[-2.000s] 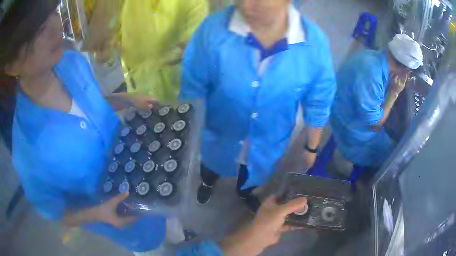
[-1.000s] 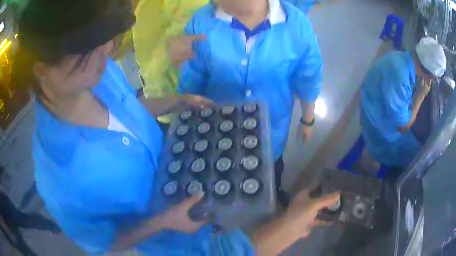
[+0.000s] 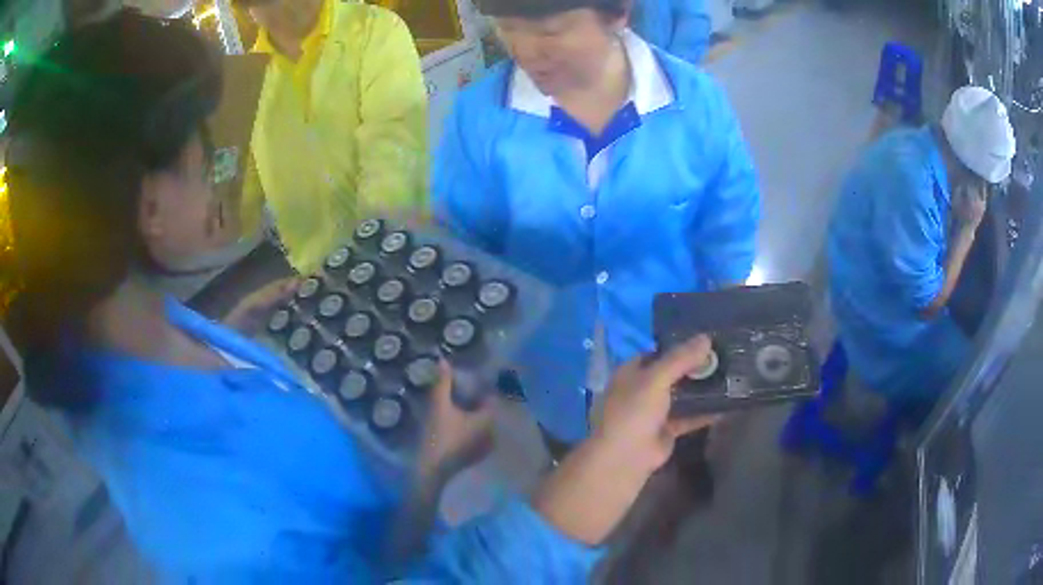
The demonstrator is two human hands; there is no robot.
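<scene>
My left hand (image 3: 623, 440) reaches in from the bottom in a blue sleeve. It holds a small dark case (image 3: 732, 311) by its left side, thumb on top and fingers underneath. The case shows two round silver-grey seats or parts; my thumb tip lies at the left one, and the right one (image 3: 774, 363) shows fully. My right hand is not in view. A clear blister tray (image 3: 503, 354) of round black parts with silver centres is held tilted by the person in blue at left.
That person (image 3: 217, 457) stands close at left. A person in yellow (image 3: 343, 137) stands behind with a brown board (image 3: 235, 126). Another person in blue (image 3: 595, 183) faces me. A person in a white cap (image 3: 898, 240) sits at right beside a grey machine panel (image 3: 995, 457). A blue stool (image 3: 899, 78) stands behind.
The dark case in my left hand has risen in the picture. The tray has turned and shifted left. The person at left has turned away, and the person in yellow shows more fully.
</scene>
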